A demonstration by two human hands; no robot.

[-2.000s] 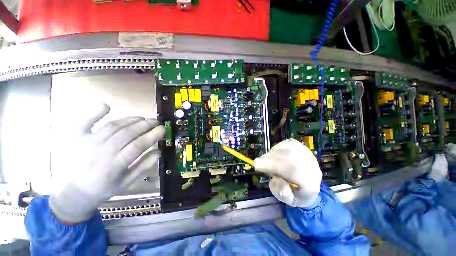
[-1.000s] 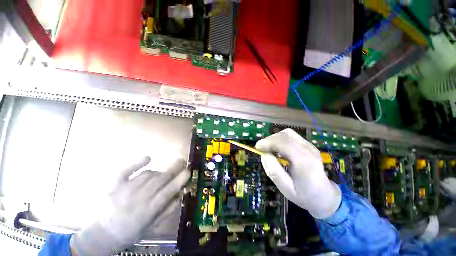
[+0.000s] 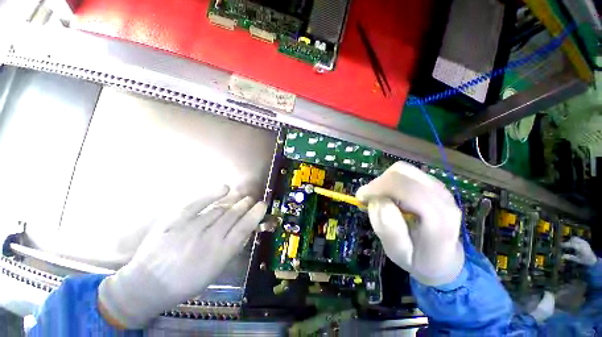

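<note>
A green circuit board (image 3: pixel 340 253) crowded with parts lies in a black pallet (image 3: pixel 259 289). Yellow film capacitors (image 3: pixel 307 175) and round pale-topped capacitors (image 3: pixel 299 197) sit near its upper left. My right hand (image 3: pixel 416 220), in a white glove, holds a thin yellow stick (image 3: pixel 336 196). The stick's tip is at the round capacitors; contact cannot be told. My left hand (image 3: pixel 188 253), also white-gloved, lies flat with fingers slightly apart, its fingertips at the pallet's left edge, holding nothing. A green panel board (image 3: pixel 327 151) lies along the pallet's far edge.
Conveyor chain rails (image 3: pixel 142 87) run beside a metal plate (image 3: pixel 165 151). A red mat (image 3: pixel 158 26) behind holds another board assembly (image 3: pixel 290 39) and dark tweezers (image 3: pixel 374 59). A blue coiled cord (image 3: pixel 501 70) crosses at right. More boards and another person's gloved hand (image 3: pixel 579 251) are at right.
The view has shifted between frames. The stick tip has moved from the board's lower middle, to the yellow capacitors, then to the round capacitors. My left hand stays beside the pallet's left edge.
</note>
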